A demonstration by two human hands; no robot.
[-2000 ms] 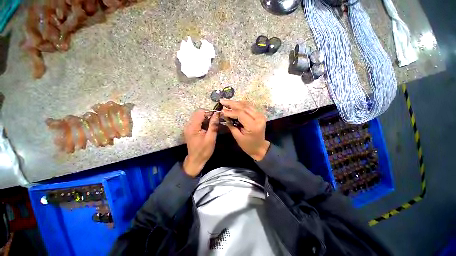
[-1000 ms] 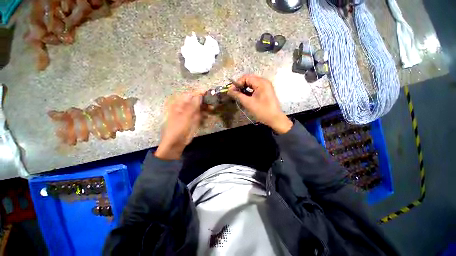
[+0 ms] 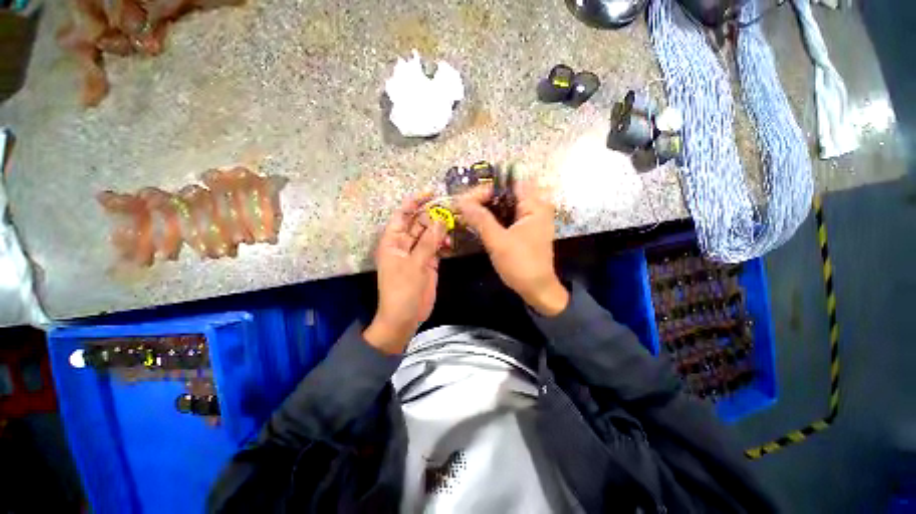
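My left hand (image 3: 407, 263) holds a small workpiece (image 3: 441, 216) with a bright yellow, dark-printed round face in its fingertips, just above the bench's front edge. My right hand (image 3: 522, 246) is beside it, thumb reaching to the workpiece; its fingers are partly blurred around a dark, thin object, probably the snips (image 3: 504, 191). A pale strand of cord shows near the left fingertips. A pair of dark discs (image 3: 469, 177) lies on the bench just beyond the fingers.
Amber-brown pieces (image 3: 206, 216) lie in a row at left, a larger heap (image 3: 131, 25) behind. A white crumpled lump (image 3: 424, 97), more dark discs (image 3: 569, 85), a grey metal cup (image 3: 635, 124) and a cord hank (image 3: 703, 131) lie farther off. Blue bins (image 3: 151, 442) (image 3: 765, 331) sit below the edge.
The hands first moved apart over the bench, then came back together near the edge. The workpiece now shows its yellow face in the left fingertips. The whole view has shifted slightly.
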